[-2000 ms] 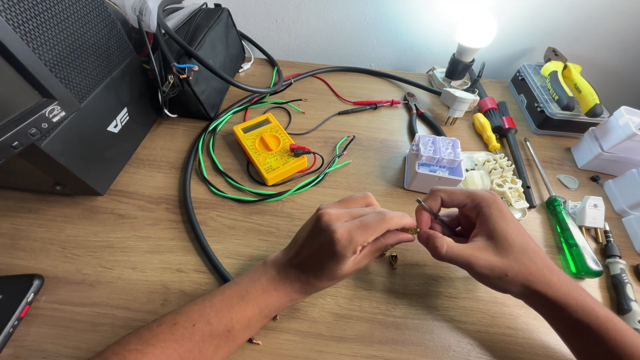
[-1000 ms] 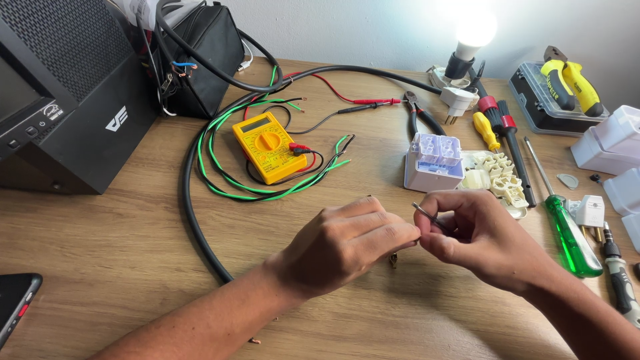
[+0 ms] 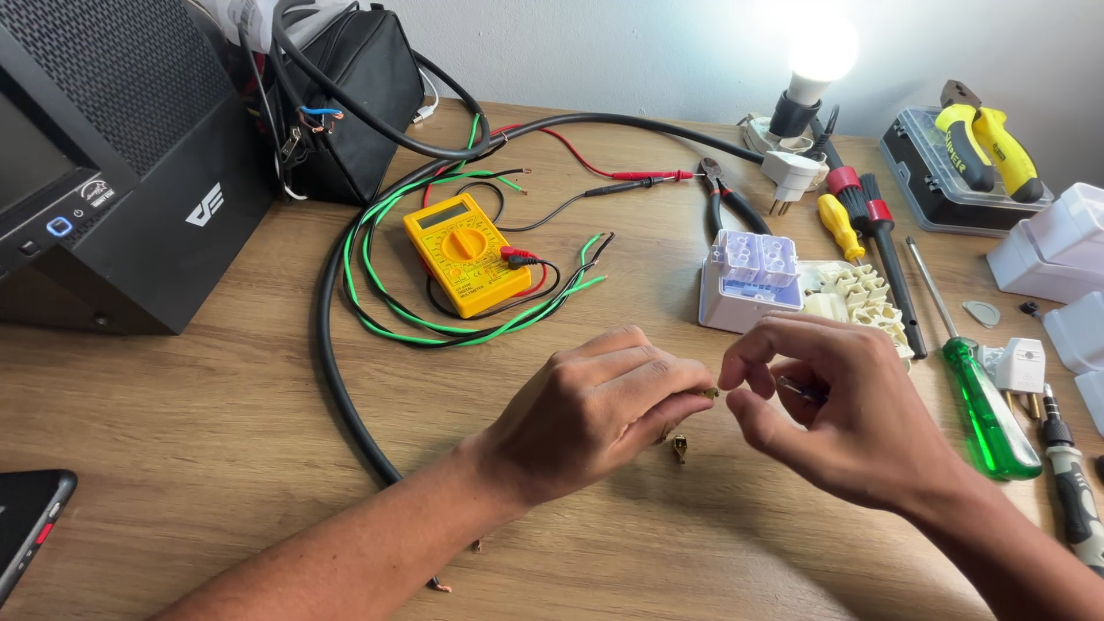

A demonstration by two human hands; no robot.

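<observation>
Between the thumb and fingers of my left hand (image 3: 604, 405) is a small brass part (image 3: 710, 393), mostly covered by the fingertips. My right hand (image 3: 819, 397) is just right of it, thumb and index finger apart, with a thin metal tool (image 3: 802, 390) held against the palm by the other fingers; its kind cannot be told. Another small brass terminal piece (image 3: 680, 447) lies on the wooden desk below my left fingertips. Behind the hands stands a white plastic box (image 3: 749, 289) with a clear-looking top part. A black cable (image 3: 326, 345) passes under my left forearm, its copper ends (image 3: 442, 588) showing beyond.
A yellow multimeter (image 3: 468, 254) lies among green and black wires (image 3: 405, 332). Cutting pliers (image 3: 729, 198), a lit bulb (image 3: 819, 56), white plastic parts (image 3: 862, 297), a green screwdriver (image 3: 987, 414) and a white plug (image 3: 1022, 366) are behind and right. A phone (image 3: 30, 526) lies at left.
My right thumb and index finger have come away from the brass part at my left fingertips. The thin tool has shifted back into my right hand.
</observation>
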